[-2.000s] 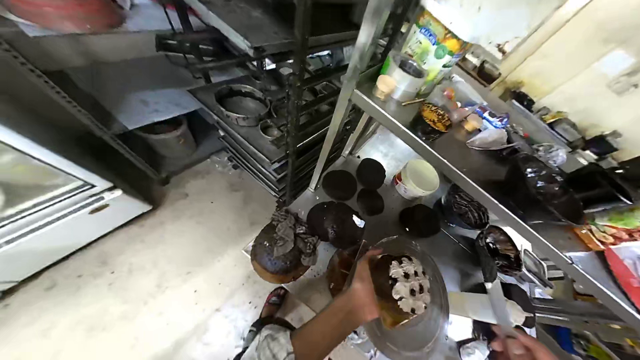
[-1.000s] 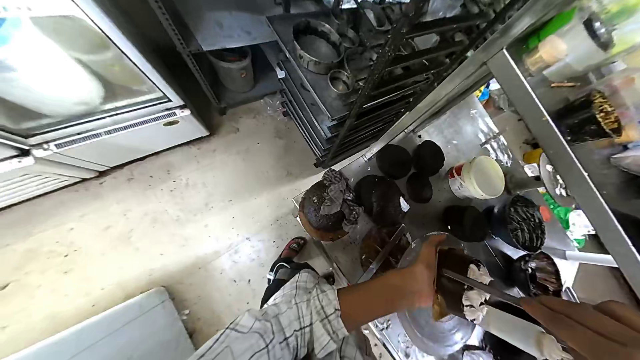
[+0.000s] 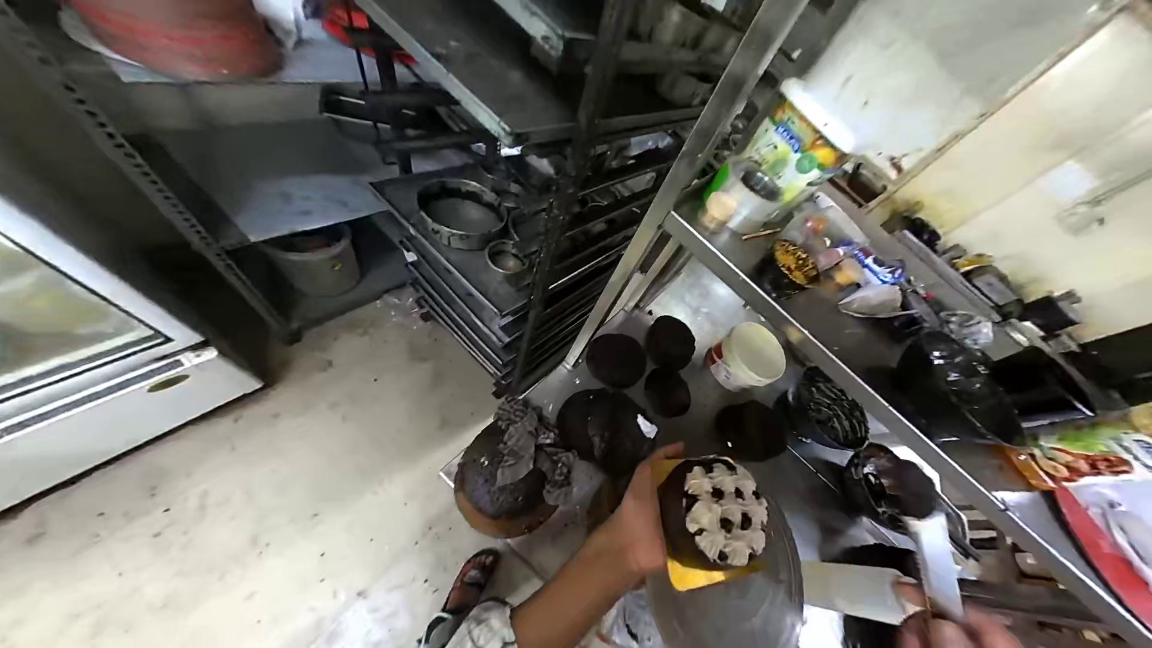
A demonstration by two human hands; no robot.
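Observation:
My left hand point(image 3: 643, 522) holds a gold cake board point(image 3: 697, 574) bearing a small dark chocolate cake point(image 3: 677, 515) with piped cream rosettes on top. The cake is held over a round metal turntable point(image 3: 733, 612). At the lower right edge my right hand point(image 3: 958, 630) grips a spatula; its pale blade point(image 3: 939, 562) points up toward a bowl of dark glossy chocolate point(image 3: 877, 486). A broad whitish tool or bottle point(image 3: 850, 591) lies beside the turntable, its far end close to my right hand. Dark round cakes point(image 3: 616, 360) stand on the steel table behind.
A white tub point(image 3: 747, 355) and a bowl with dark streaks point(image 3: 828, 407) stand on the table. A steel shelf edge point(image 3: 828, 351) runs diagonally above, near my right hand. At the left are a tray rack point(image 3: 450, 261) and a glass-fronted fridge point(image 3: 117, 387). A cloth-topped round thing point(image 3: 504, 481) sits at the table's corner.
My right hand and the spatula, which were at the cake a second ago, are now apart from it at the lower right. The cake's decorated top faces the view again. The view has swung considerably.

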